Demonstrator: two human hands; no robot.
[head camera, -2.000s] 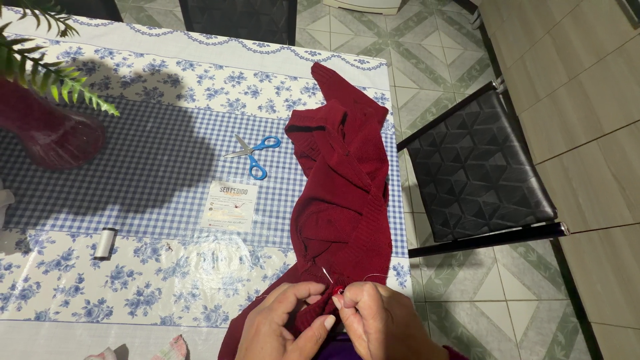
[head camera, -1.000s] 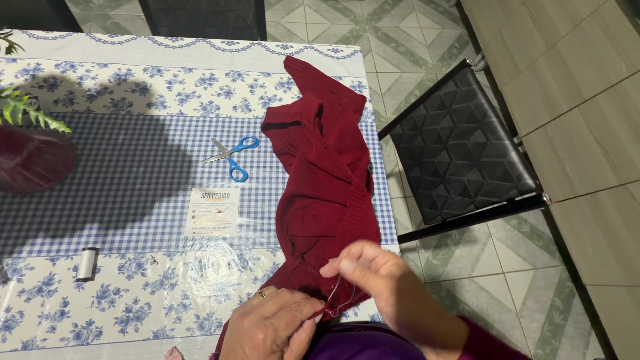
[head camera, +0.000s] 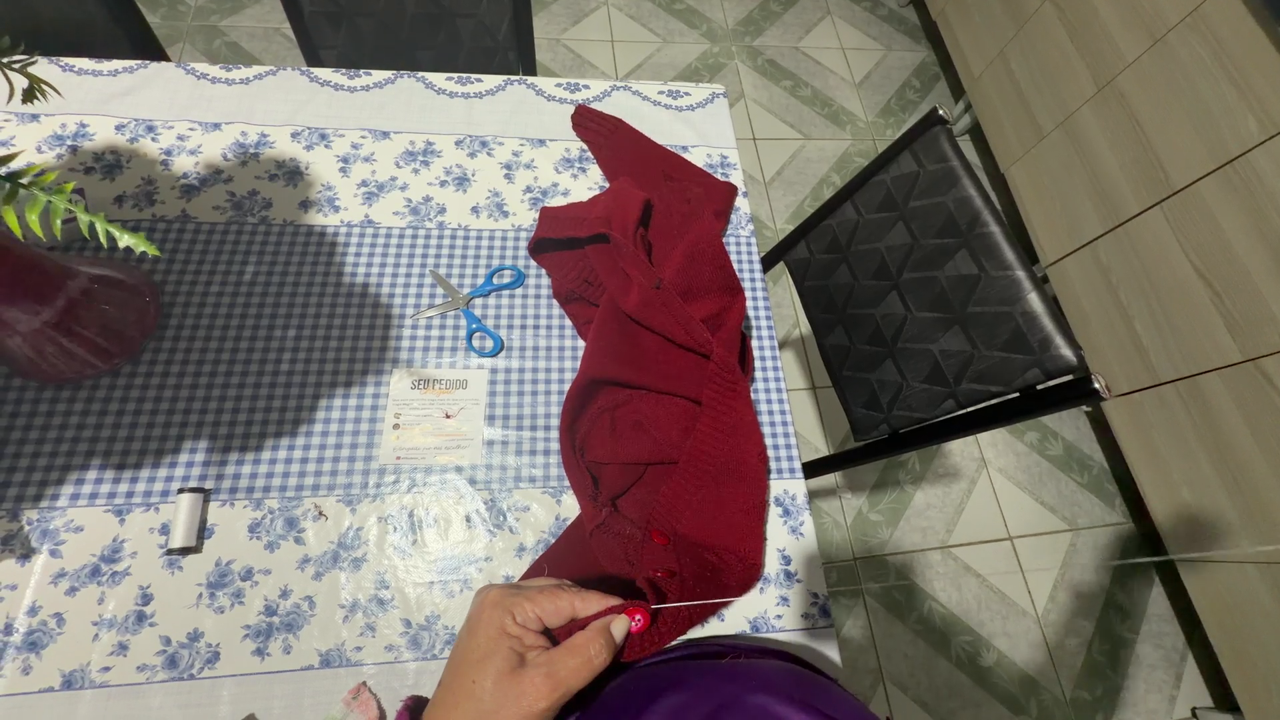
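A dark red knitted garment (head camera: 660, 400) lies along the table's right side, its lower edge held near my lap. My left hand (head camera: 545, 640) pinches that edge between thumb and fingers beside a red button (head camera: 637, 620). From the button a pale thread (head camera: 700, 603) runs taut to the right. My right hand is out of view. Two more red buttons show on the garment above the held one. Blue-handled scissors (head camera: 465, 305) lie with blades apart, left of the garment. Below them is a printed card (head camera: 434, 417) with a bit of dark thread on it.
A white thread spool (head camera: 188, 520) stands or lies at the lower left; which, I cannot tell. A dark red vase (head camera: 75, 310) with a green plant is at the far left. A black chair (head camera: 930, 280) is beside the table's right edge, with cabinets beyond it.
My right hand, over the garment one second ago, has left the view. The thread now stretches rightward from the button. My left hand still holds the garment's edge.
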